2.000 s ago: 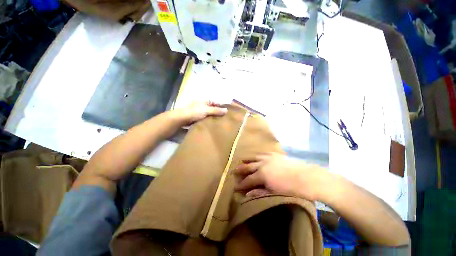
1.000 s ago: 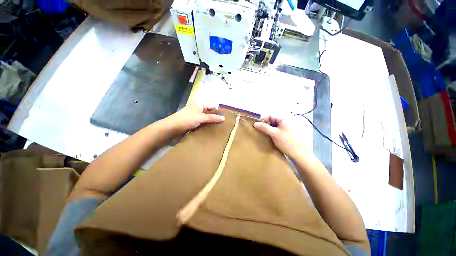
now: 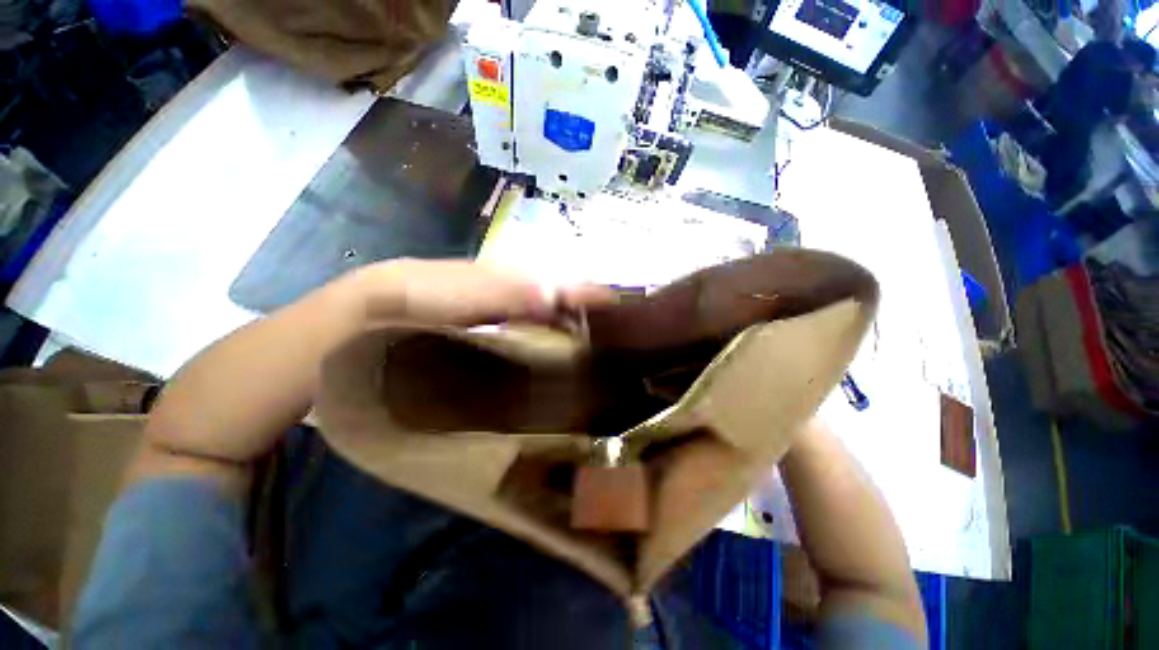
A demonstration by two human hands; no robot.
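The brown bag body (image 3: 750,406) is lifted in front of me with its dark open mouth facing me. A small red-brown leather patch (image 3: 610,497) shows inside it. My left hand (image 3: 547,305) is at the far rim of the bag, its fingers blurred and bent on the fabric. My right forearm reaches behind the bag's right side, and the bag hides my right hand. The white pattern sewing machine head (image 3: 572,108) stands beyond the bag.
Thread snips (image 3: 855,391) and a red-brown leather patch (image 3: 957,434) lie on the white table (image 3: 890,279) at right. A dark metal plate (image 3: 369,203) is left. A control screen (image 3: 833,32) stands behind. Brown bags (image 3: 337,32) lie far left; a green crate (image 3: 1087,590) is low right.
The bag lay flat with its pale strip up and both hands at its far edge. Now it is raised and tipped, its mouth open towards me, and my right hand has gone behind it.
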